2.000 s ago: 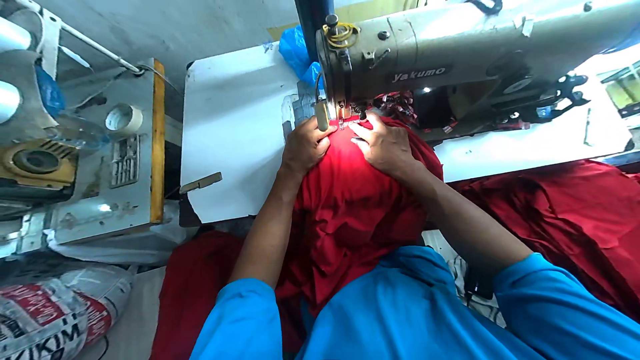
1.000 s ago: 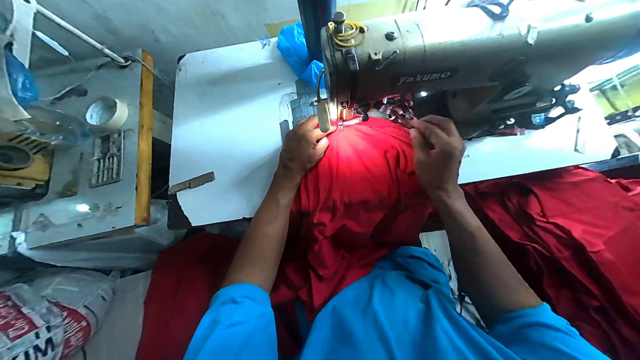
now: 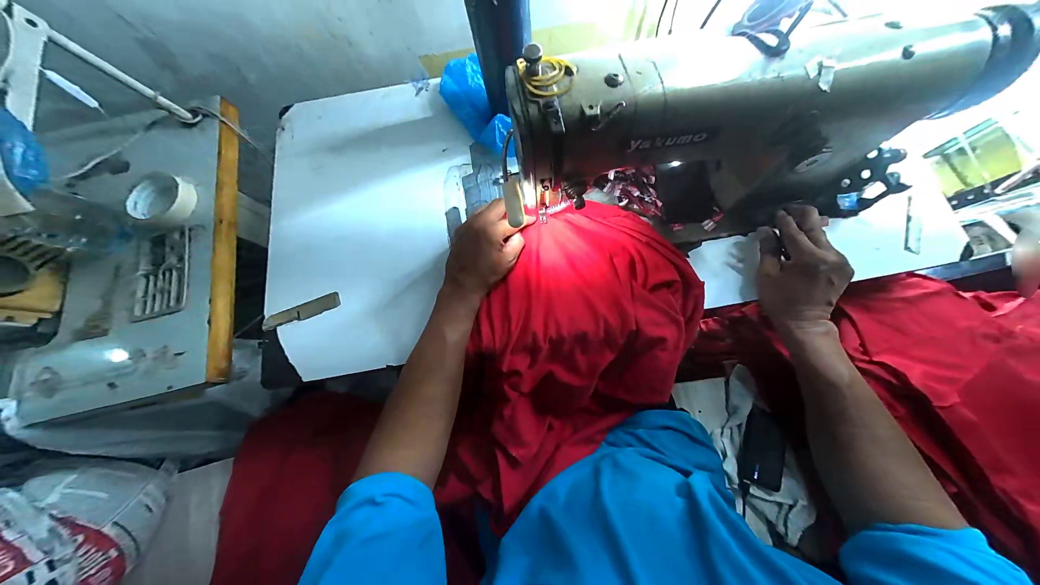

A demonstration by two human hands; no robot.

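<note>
Red fabric [image 3: 581, 276] lies bunched under the needle area of a Yakumo sewing machine [image 3: 731, 106] and hangs down over my lap. My left hand [image 3: 486, 248] holds the fabric's edge just left of the lit presser foot [image 3: 544, 213]. Off to the right, my right hand [image 3: 800, 264] is on the machine's base below the arm, away from the fabric at the needle; its fingers are curled, and whether they grip something is not clear. Small patterned scraps or labels [image 3: 630, 191] lie behind the needle area.
A wooden clothespin-like piece [image 3: 302, 311] sits at the white tabletop's [image 3: 357, 244] front left. Behind the machine head is a blue plastic bag [image 3: 467, 93]. At left, a second table carries a tape roll [image 3: 161, 199]. More red fabric [image 3: 951, 366] drapes at right, near a phone [image 3: 762, 448] on cloth.
My right hand has left the fabric beside the needle and moved right to the machine's base. My left hand has stayed on the fabric by the presser foot.
</note>
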